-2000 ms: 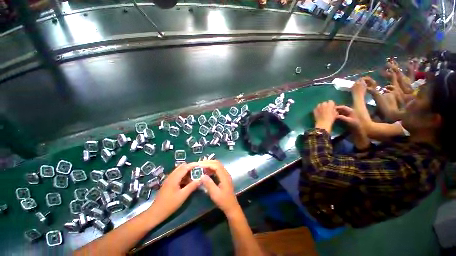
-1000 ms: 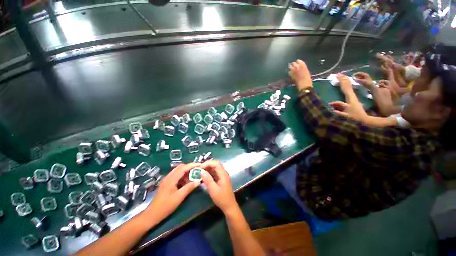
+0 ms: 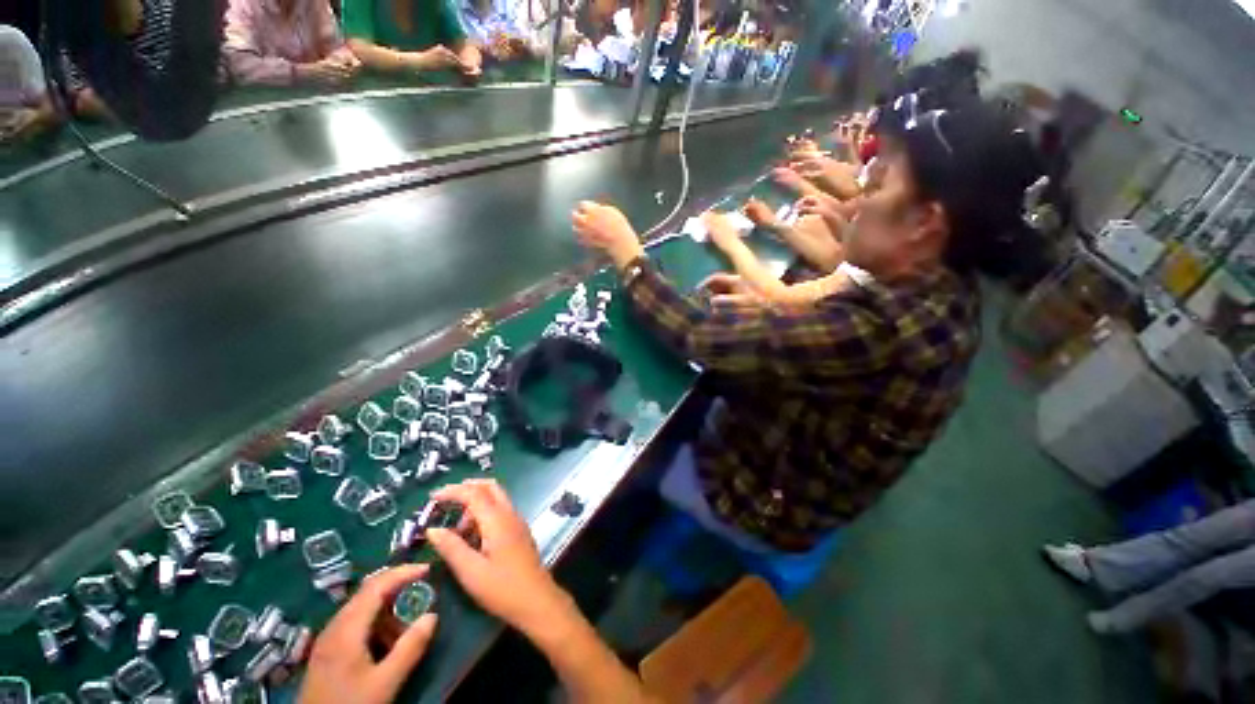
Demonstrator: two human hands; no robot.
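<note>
My left hand (image 3: 369, 644) holds a square-faced unit (image 3: 413, 601) between thumb and fingers, its clear face with a darker centre turned up. My right hand (image 3: 493, 557) is just beyond and to the right, apart from the left hand. Its thumb and fingers close on another square-faced unit (image 3: 441, 517), mostly hidden; I cannot tell if it is lifted off the bench. Many silver square-faced units (image 3: 324, 550) lie loose on the green bench, some face up, some on their sides with stems showing.
A black strap loop (image 3: 562, 393) lies right of the units, with a small dark piece (image 3: 567, 505) near the bench edge. A dark belt (image 3: 413, 261) runs behind. A person in a plaid shirt (image 3: 826, 399) sits at right, arm reaching over the belt. A wooden stool (image 3: 730, 646) stands below.
The view has swung right. My hands, together around one unit before, have separated; the right has moved to another unit while the left keeps one. The neighbour's arm still reaches out.
</note>
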